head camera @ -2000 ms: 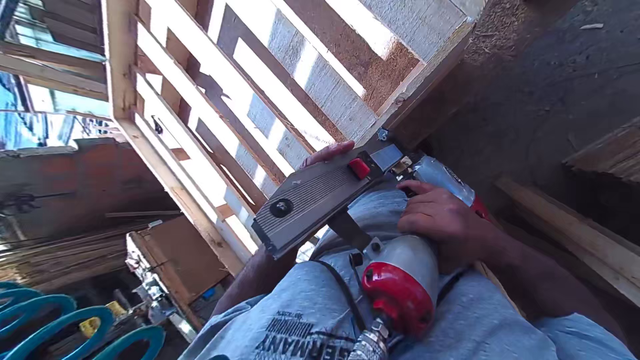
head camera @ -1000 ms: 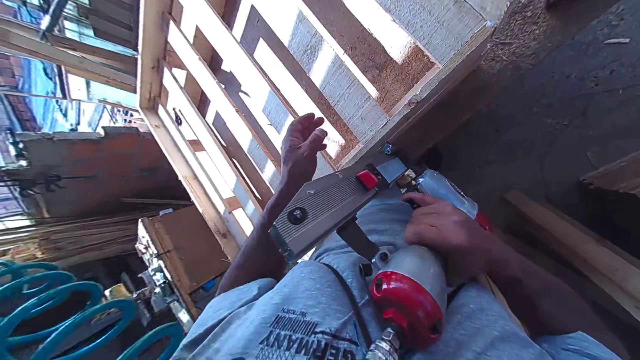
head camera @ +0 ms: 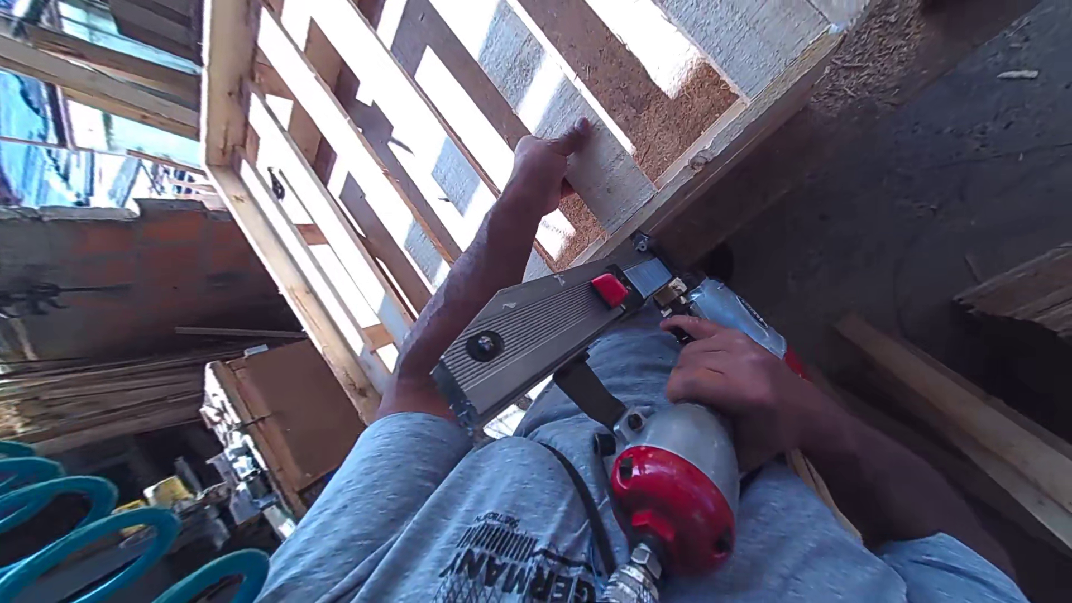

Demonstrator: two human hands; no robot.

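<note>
My right hand (head camera: 733, 377) grips the handle of a pneumatic nail gun (head camera: 678, 494) with a red and silver body and a long ribbed metal magazine (head camera: 536, 335). Its nose rests at or close to the near edge of a slatted wooden frame (head camera: 703, 167). Beyond the magazine, my left hand (head camera: 548, 163) lies on a pale wooden slat (head camera: 599, 167), thumb pointing outward; the other fingers are partly hidden, so whether they grip the slat's edge is unclear. A metal hose fitting (head camera: 641, 578) joins the gun at the bottom.
Coiled teal air hose (head camera: 92, 536) hangs at lower left, near a brown box-like piece (head camera: 301, 410). Stacked thin boards (head camera: 100, 394) lie by a brick wall (head camera: 142, 285). A loose timber (head camera: 963, 410) lies on the dark floor at right, with wood shavings (head camera: 879, 63) near the frame.
My left hand has moved from behind the magazine, up through the air above it, and out onto the slat. My right hand still holds the nail gun in much the same place.
</note>
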